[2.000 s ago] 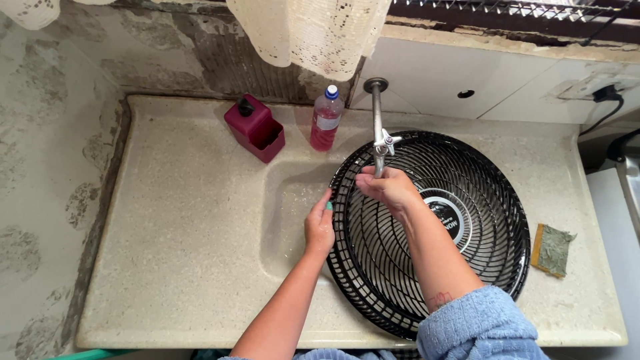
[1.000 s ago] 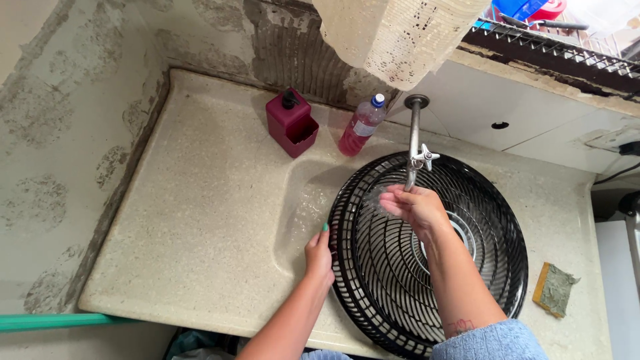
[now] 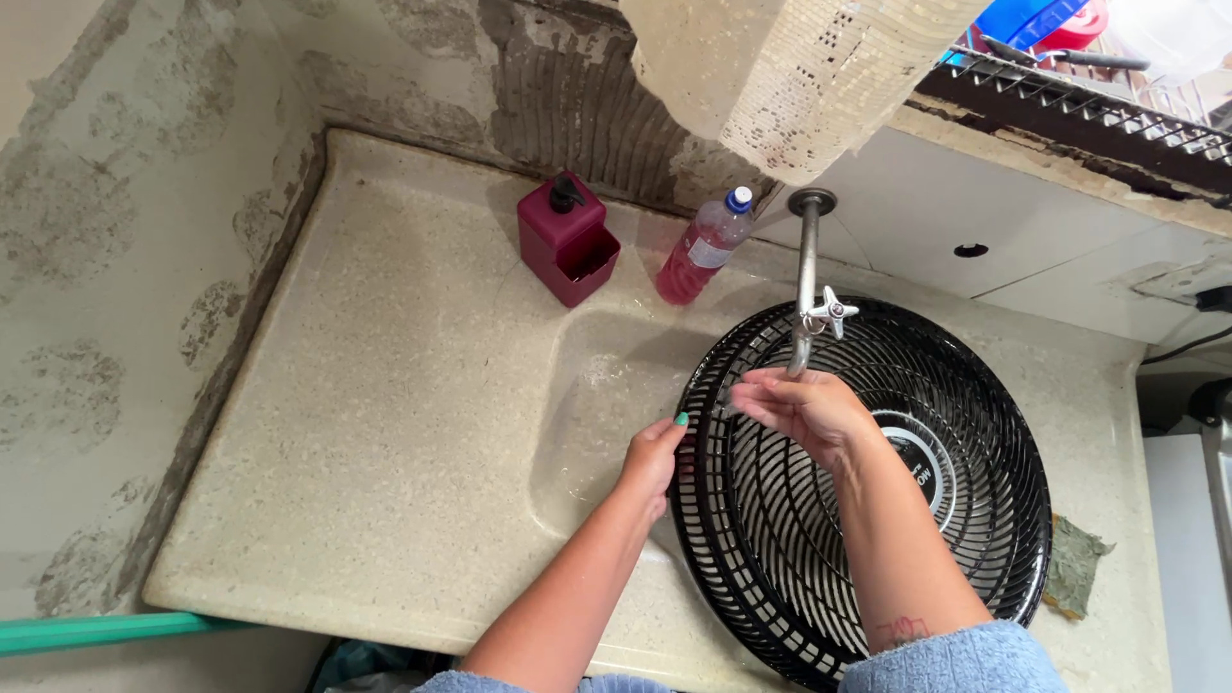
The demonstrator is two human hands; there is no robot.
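Note:
A round black fan grille (image 3: 972, 385), wet and with a badge at its hub, lies over the right part of the sink basin (image 3: 587, 443). My left hand (image 3: 654, 462) grips its left rim, the fingers partly hidden behind it. Over the grille, my right hand (image 3: 804, 409) is held palm up under the spout of the metal faucet (image 3: 807, 260), its fingers spread a little and wet, holding nothing. Water runs at the fingertips and ripples in the basin. The cross-shaped tap handle (image 3: 832, 313) sits just above that hand.
A maroon soap dispenser (image 3: 558, 241) and a bottle of pink liquid (image 3: 703, 250) stand behind the basin. A worn sponge (image 3: 1073, 568) lies right of the grille. A lace curtain (image 3: 799, 87) hangs above the faucet. A green bar (image 3: 106, 630) is at the lower left, below the countertop (image 3: 385, 385).
The right hand has opened out beneath the spout, its fingers now pointing left. The left hand stays at the grille's rim. The view has shifted and turned.

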